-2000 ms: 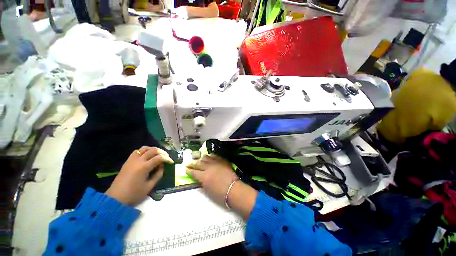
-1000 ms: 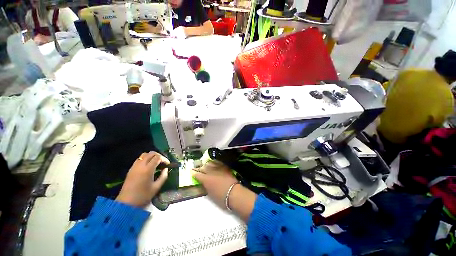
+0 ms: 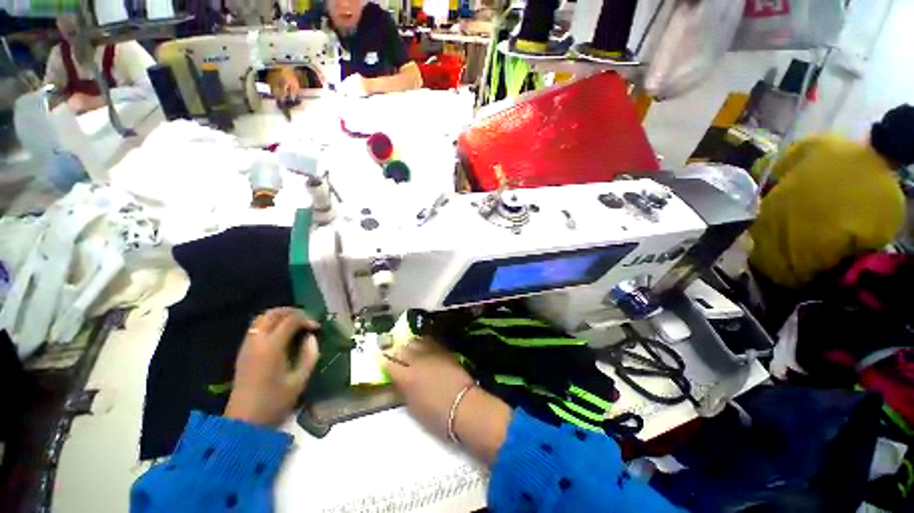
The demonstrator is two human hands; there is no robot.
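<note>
The black panel [image 3: 215, 291] lies flat left of the white sewing machine [image 3: 481, 245]. My left hand [image 3: 273, 363] rests on its right part, fingers bent, beside the machine's green left end. A neon piece [image 3: 370, 363] lies under the presser foot area [image 3: 373, 327]. My right hand [image 3: 431, 379] has its fingertips on the neon fabric just right of the needle. The black striped piece [image 3: 531, 363] lies behind and right of my right hand. The needle itself is too small to make out. Whether my left fingers pinch the cloth is unclear.
Black-handled shears [image 3: 651, 367] and a grey accessory tray [image 3: 727, 319] are at the right. A red folder [image 3: 561, 130] stands behind the machine. White fabric [image 3: 65, 255] is heaped left. A person [image 3: 376, 50] sits at the back; another in mustard [image 3: 832, 210] is at the right.
The view has tilted up, showing more of the room. My left hand has shifted slightly left, away from the presser foot. My right hand stays by the needle area.
</note>
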